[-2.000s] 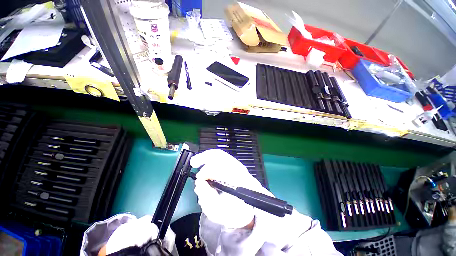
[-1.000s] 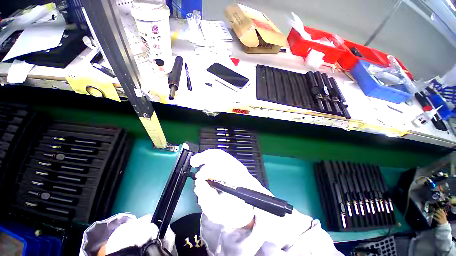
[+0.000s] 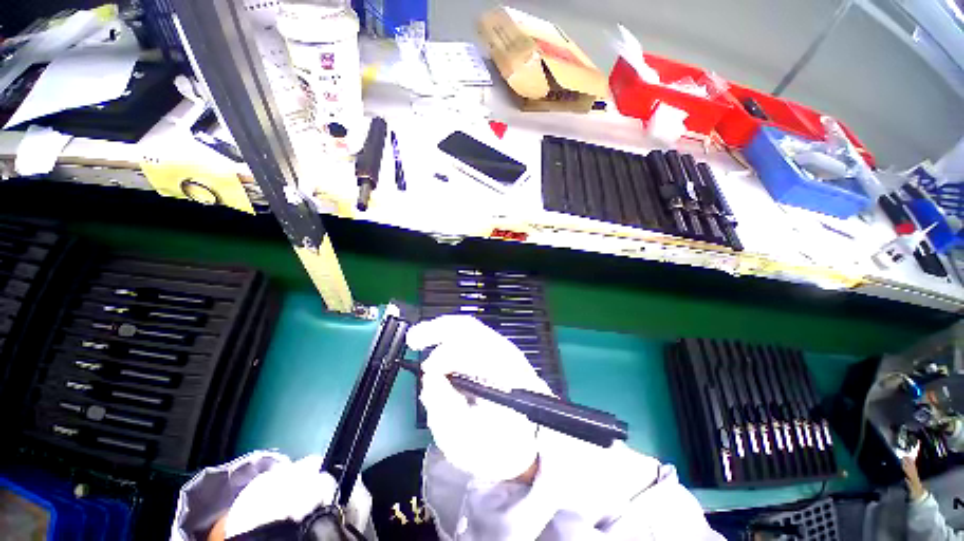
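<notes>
My gloved left hand (image 3: 280,499), partly cut off by the bottom edge, holds a folding stand (image 3: 366,407) with long black arms, tilted up and to the right. My gloved right hand (image 3: 481,396) is at the stand's upper part and holds a dark tool (image 3: 544,410) with a narrow shaft and a thick black handle. The tool's thin tip touches or lies close to the stand; the exact contact cannot be told. The fingers partly hide the shaft.
Grooved trays with rods lie at left (image 3: 137,359), behind my right hand (image 3: 497,283) and at right (image 3: 751,412). A yellow-taped upright (image 3: 322,275) stands before the shelf, which holds a smartphone (image 3: 483,159) and red bins (image 3: 677,90). Another person's hand (image 3: 911,465) is at far right.
The tool in my right hand has turned slightly, its handle end shifting a little right and up. The other person's hand has moved left and down at far right. My left hand has stayed still.
</notes>
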